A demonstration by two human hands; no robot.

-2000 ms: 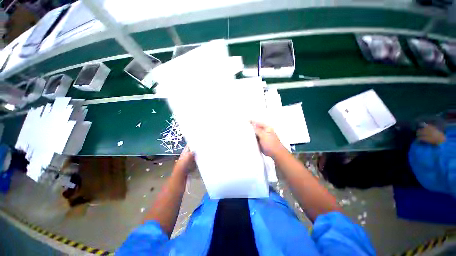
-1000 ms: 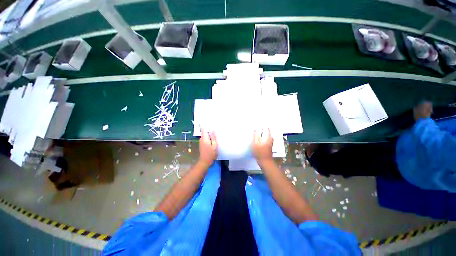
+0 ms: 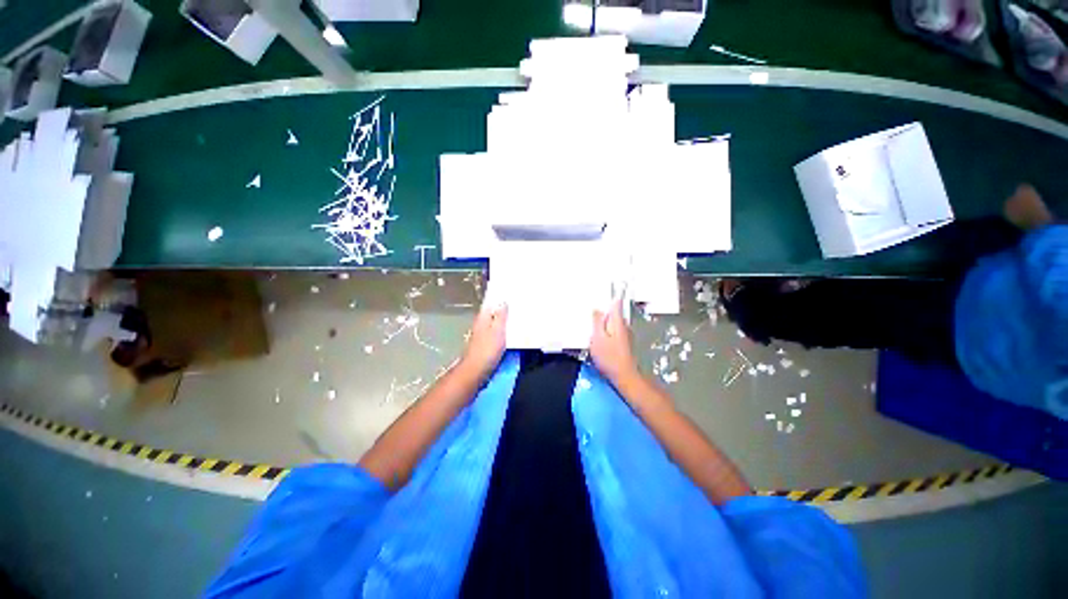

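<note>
A white box blank (image 3: 550,287) lies over the stepped, cross-shaped pile of blanks (image 3: 703,197) in front of me, its near end past the bench edge. A narrow grey-white flap (image 3: 548,232) stands up across it. My left hand (image 3: 486,337) grips the blank's left edge near its near end. My right hand (image 3: 610,337) grips the right edge opposite. Parts of my fingers are hidden by or blend into the white card.
A folded box (image 3: 876,190) stands to the right beside a neighbour in blue (image 3: 1017,310). Waste strips (image 3: 360,208) lie left of the pile. Spare blanks (image 3: 47,217) are at far left. Boxes with dark filling (image 3: 108,41) stand on the far lane. A brown carton (image 3: 205,328) is on the floor.
The blank was held up in both hands, then lowered onto the pile. A cross flap now stands up on it. The view has tilted downward.
</note>
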